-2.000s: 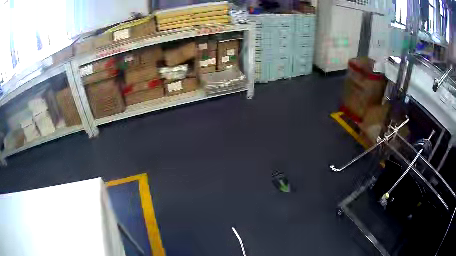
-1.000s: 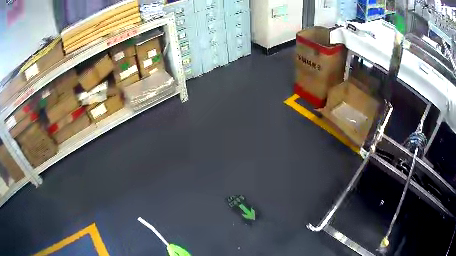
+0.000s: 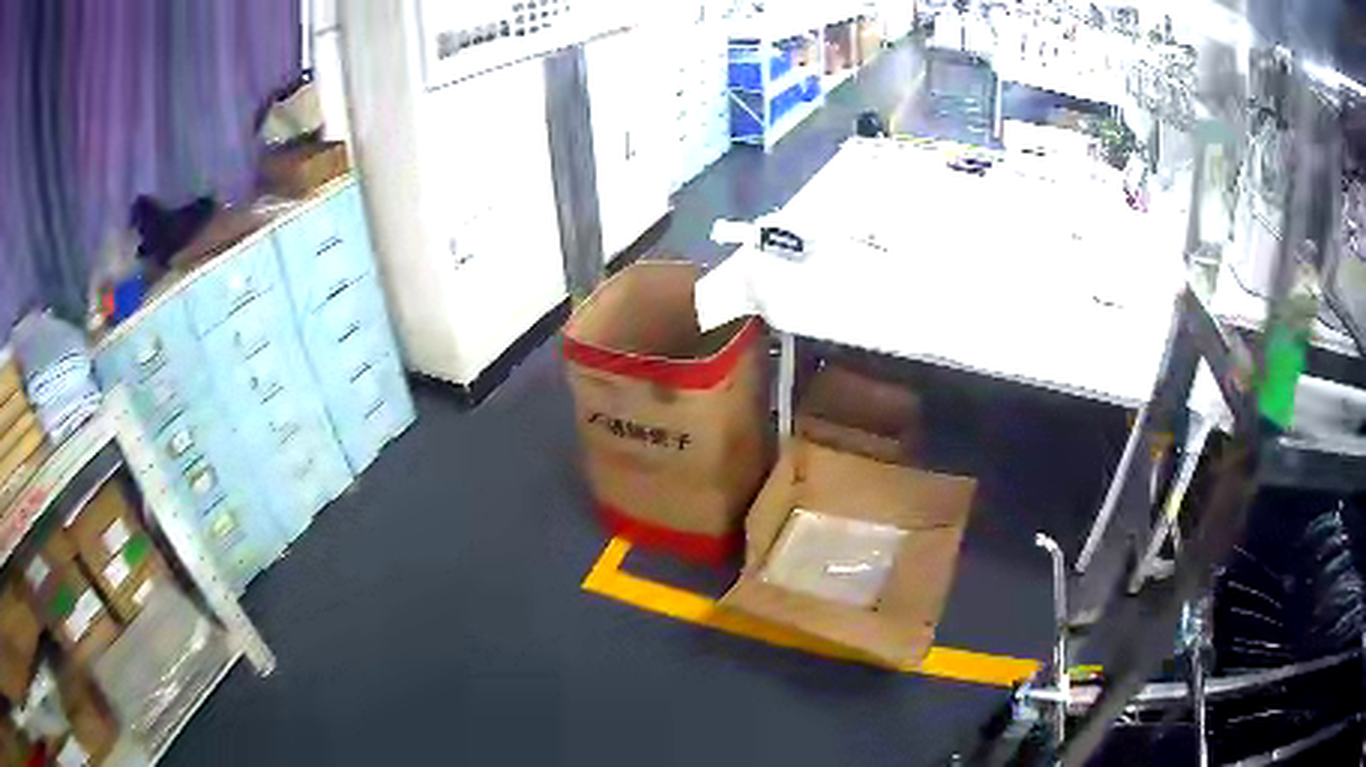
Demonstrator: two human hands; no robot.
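Note:
Neither of my hands is in the picture. Nearest in front of me are two brown cardboard boxes on the dark floor. The tall open box [image 3: 667,450] has red bands at its top and bottom and dark printing. The low open box [image 3: 861,552] stands to its right with its flaps spread and a clear or pale sheet inside. Behind them is a long white-covered table [image 3: 974,285], with a pale piece with a black part at its near left corner.
A metal rack frame [image 3: 1116,692] stands at the lower right, with dark items beside it. A yellow floor line [image 3: 674,602] runs by the boxes. Light blue drawer cabinets [image 3: 255,375], a shelf with cartons [image 3: 113,577] and a white cabinet [image 3: 487,195] line the left.
The view has swung right and moved nearer the boxes and table. The green-ended thing with a white strip, seen at the bottom edge a second ago, is out of the picture.

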